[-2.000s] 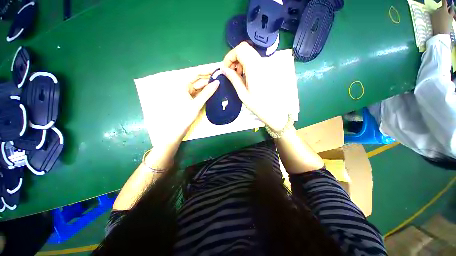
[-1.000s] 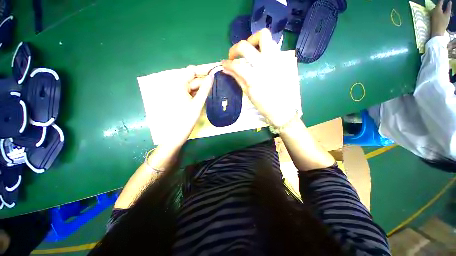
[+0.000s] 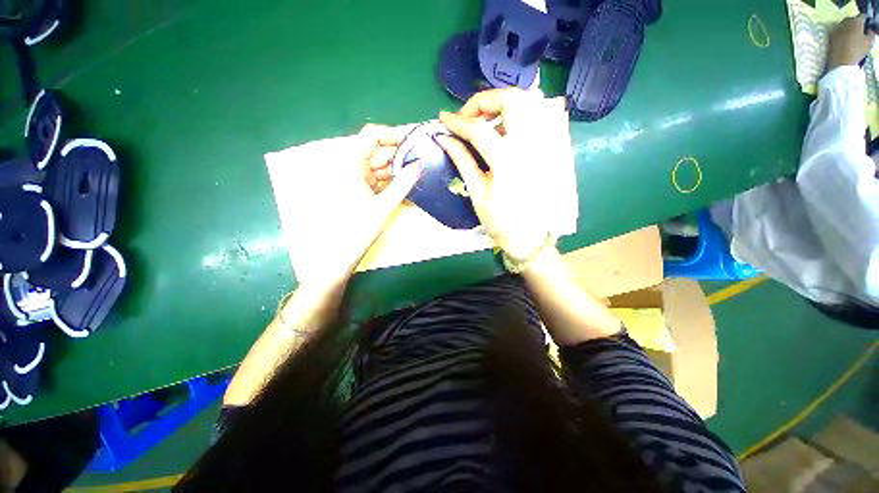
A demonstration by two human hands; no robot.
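A navy oval pad [image 3: 445, 200] is held over white sheets [image 3: 313, 193] on the green bench. It is tilted, with its white curved edge at the far end and a small pale mark near its middle. My left hand [image 3: 371, 197] grips its left side, thumb on the face. My right hand [image 3: 496, 159] has its fingers at the far right of the rim, and the thumb or a finger lies on the pad. Whether the right fingertips hold anything small cannot be told; the area is overexposed.
A pile of navy pads with white arcs [image 3: 85, 193] lies at the left. More navy pads [image 3: 605, 60] lie beyond the sheets. An open cardboard box [image 3: 689, 337] is beside my lap. Another person's white sleeve [image 3: 837, 164] and a blue stool [image 3: 708, 248] are at the right.
The pad has tilted and turned, its near end now further right, and more of its white edge shows. My right hand has shifted slightly down and left, closer over the pad.
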